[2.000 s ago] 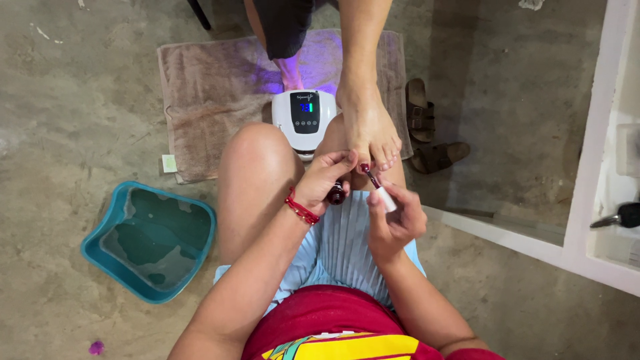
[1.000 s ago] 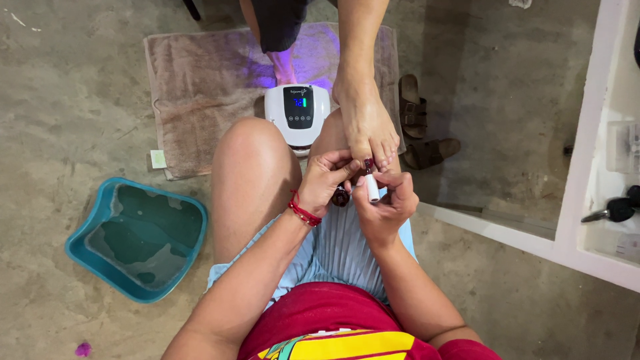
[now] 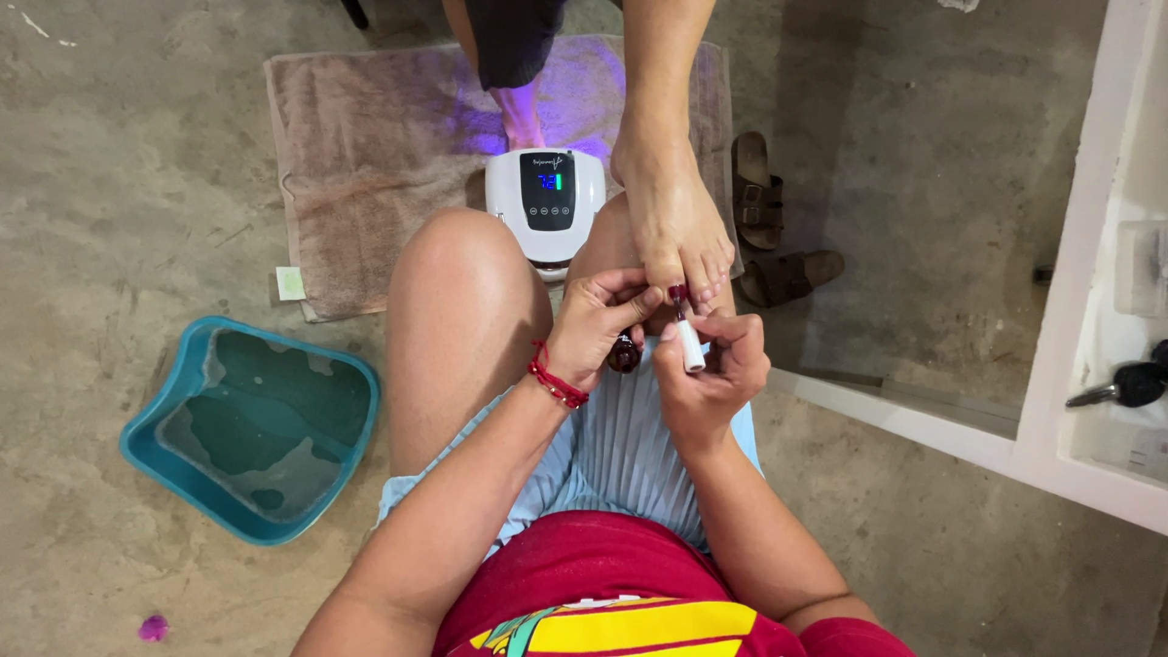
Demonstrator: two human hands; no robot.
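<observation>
Between the thumb and fingers of my right hand (image 3: 716, 370) is a white-capped nail polish brush (image 3: 691, 345), its dark red tip at the big toenail (image 3: 677, 292) of another person's foot (image 3: 680, 219). My left hand (image 3: 602, 324) holds a dark red nail polish bottle (image 3: 624, 354) low in its fingers, while its thumb and forefinger are beside the big toe. That toenail looks dark red. The person's other foot (image 3: 522, 123) reaches behind a white nail lamp (image 3: 546, 205), lit purple, with a display on top.
The lamp stands on a brown towel (image 3: 347, 182) beyond my knees. A teal basin (image 3: 251, 429) of water is on the concrete floor at left. Brown sandals (image 3: 759, 205) lie right of the towel. At far right, a white-framed shelf unit (image 3: 1040, 420) holds a key (image 3: 1127, 385).
The brush in my right hand has changed its angle at the big toe, its white cap now closer to the toe than two seconds ago. My left hand stays by the toe with the bottle.
</observation>
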